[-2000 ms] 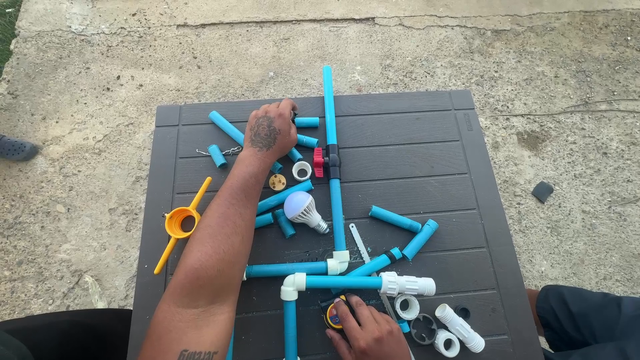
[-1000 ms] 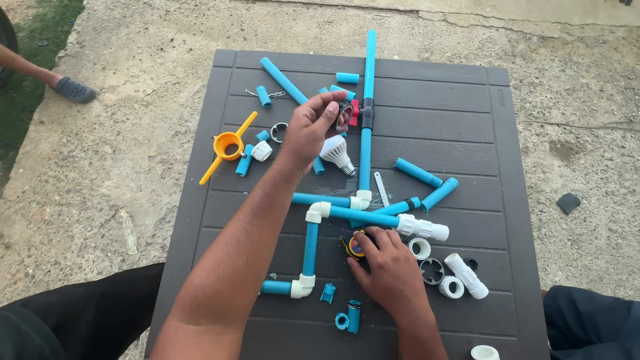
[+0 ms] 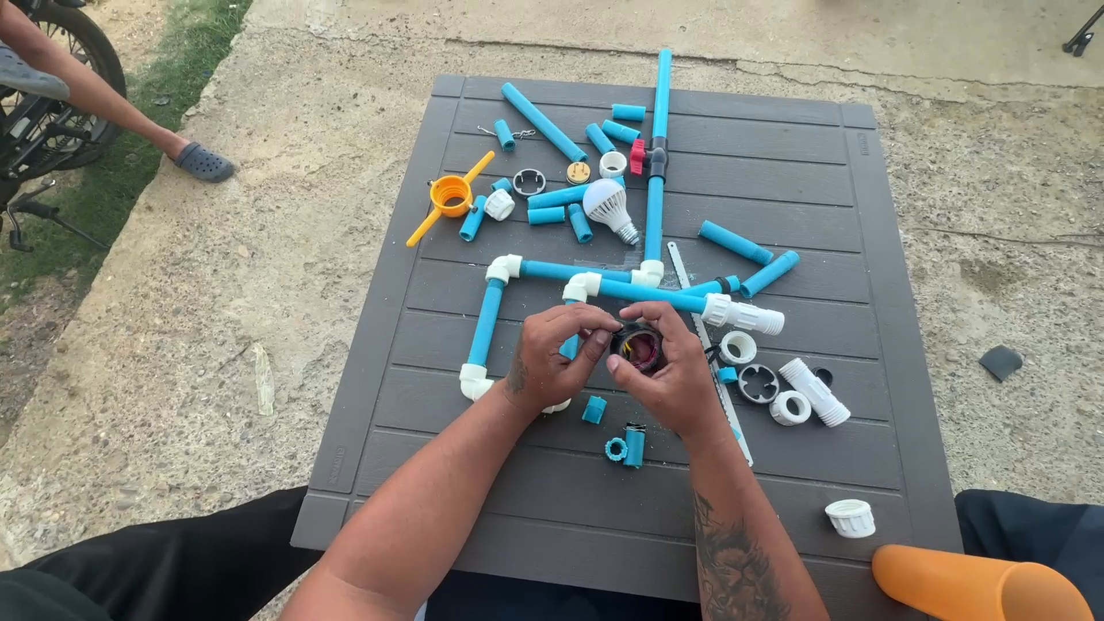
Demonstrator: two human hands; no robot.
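Observation:
My left hand (image 3: pixel 561 355) and my right hand (image 3: pixel 668 366) meet over the lower middle of the table. Between them they hold a dark ring-shaped item (image 3: pixel 640 347) with yellow and reddish parts inside; my left fingertips pinch its left edge and my right fingers curl round its right side. Just beyond lies a blue PVC pipe (image 3: pixel 660 296) with a white elbow (image 3: pixel 581 285) at its left end and a white threaded fitting (image 3: pixel 746 316) at its right. Short blue pipe pieces (image 3: pixel 635 447) sit below my hands. A hacksaw blade (image 3: pixel 681 267) runs partly behind my right hand.
Farther back are a ball valve with a red handle (image 3: pixel 638 157), an LED bulb (image 3: pixel 606 205), an orange two-handled tool (image 3: pixel 451 196) and pipe offcuts. White and black rings (image 3: pixel 759 383) lie right; an orange tube (image 3: pixel 975 586) is at the near right corner. Another person's leg (image 3: pixel 108 95) shows left.
My left hand has come back from the far part of the table to meet my right hand. One second ago it held a dark item in the air; both hands now hold a dark ring-shaped item.

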